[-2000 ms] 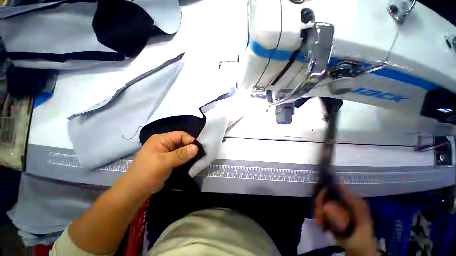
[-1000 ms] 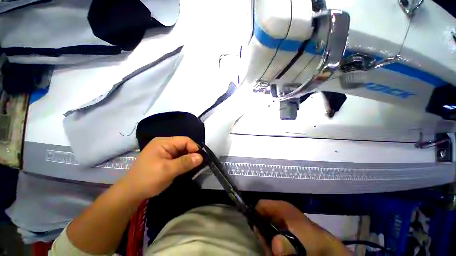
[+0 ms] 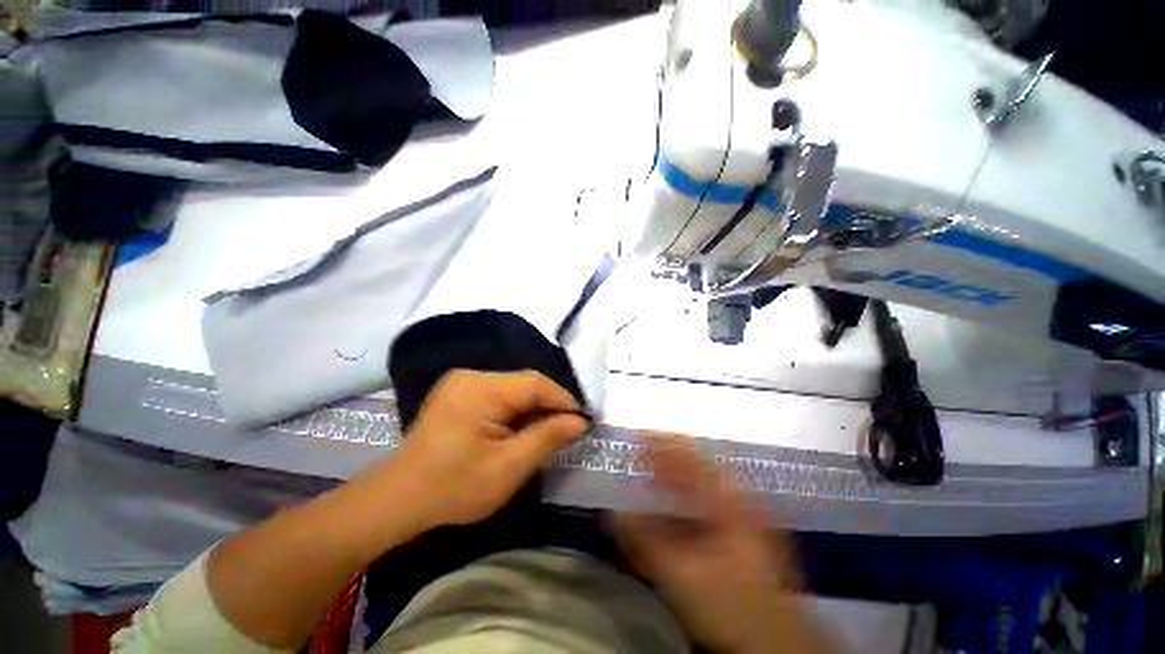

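My left hand (image 3: 492, 441) pinches the edge of a black fabric piece (image 3: 466, 351) near the table's front edge. The black piece joins a light grey panel (image 3: 590, 371) that runs up toward the needle area (image 3: 677, 271). A narrow dark strip (image 3: 588, 294) shows on the panel near the needle. My right hand (image 3: 696, 524) is blurred, to the right of my left hand, and whether it holds anything cannot be told. The shears (image 3: 905, 428) lie right of the needle, black handles toward the table's front edge, blades partly hidden under the machine head.
The white sewing machine head (image 3: 882, 166) spans the upper right. Another grey panel with a dark edge (image 3: 351, 300) lies to the left. More grey and black pieces (image 3: 192, 83) lie at the upper left. Grey fabric (image 3: 128, 511) hangs below the table's left front edge.
My right hand has picked up the shears' place beside my left hand, then let them go; they now lie right of the needle. My left hand still pinches the black piece.
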